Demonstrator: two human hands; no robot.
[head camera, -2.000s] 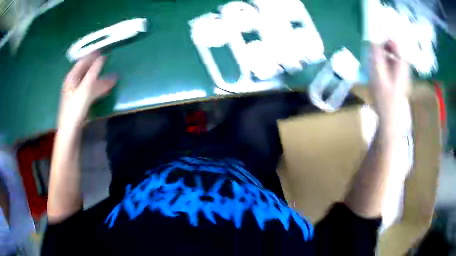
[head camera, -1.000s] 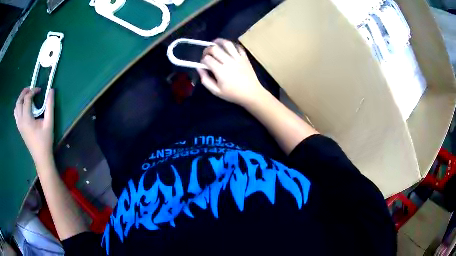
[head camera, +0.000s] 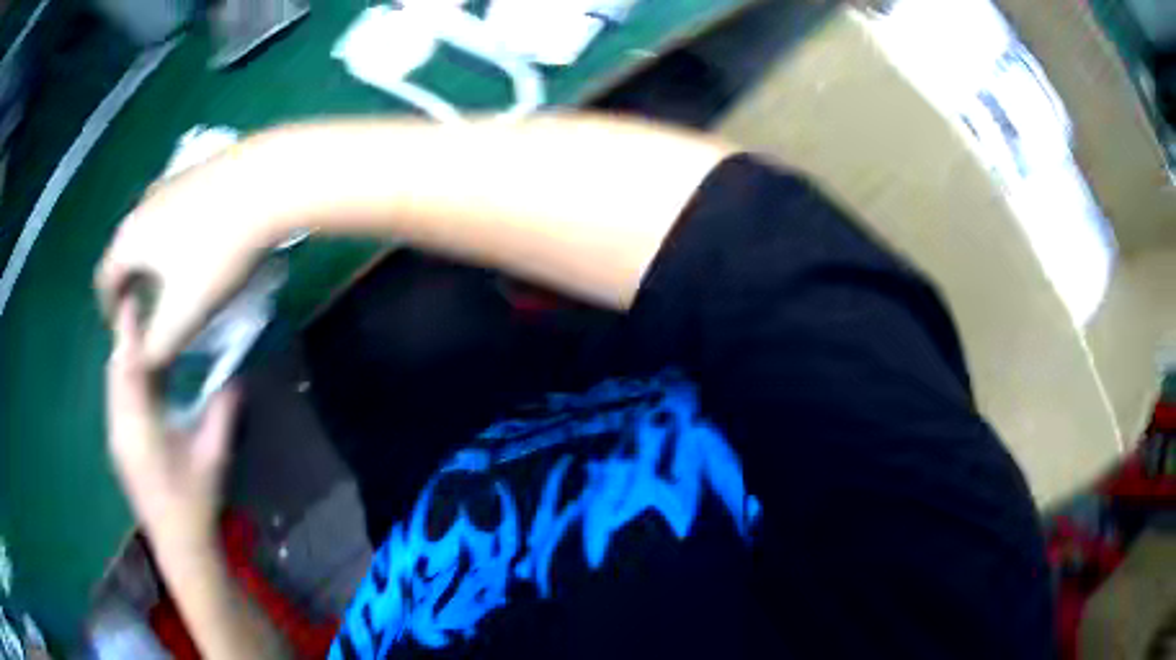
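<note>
My right arm reaches across to the left, and my right hand (head camera: 187, 252) is over a white plastic housing (head camera: 232, 338) at the bench's left part. The housing's loop end shows below this hand, and a white part shows above it. My left hand (head camera: 168, 419) is just below, with its fingers around the loop end of the housing. The two hands meet and are blurred. Whether my right hand grips anything is hidden. More white housings (head camera: 419, 52) lie together on the green bench farther back, partly covered by my right forearm.
A large open cardboard carton (head camera: 890, 168) stands on the right, with white housings and a white sheet (head camera: 1032, 155) inside. A grey block (head camera: 255, 26) is on the far side of the bench. Red stools (head camera: 264, 593) are on the floor at lower left and right.
My right hand has swung from the middle, where it held a white housing, over to my left hand. My left hand has moved slightly down and right. The view has shifted.
</note>
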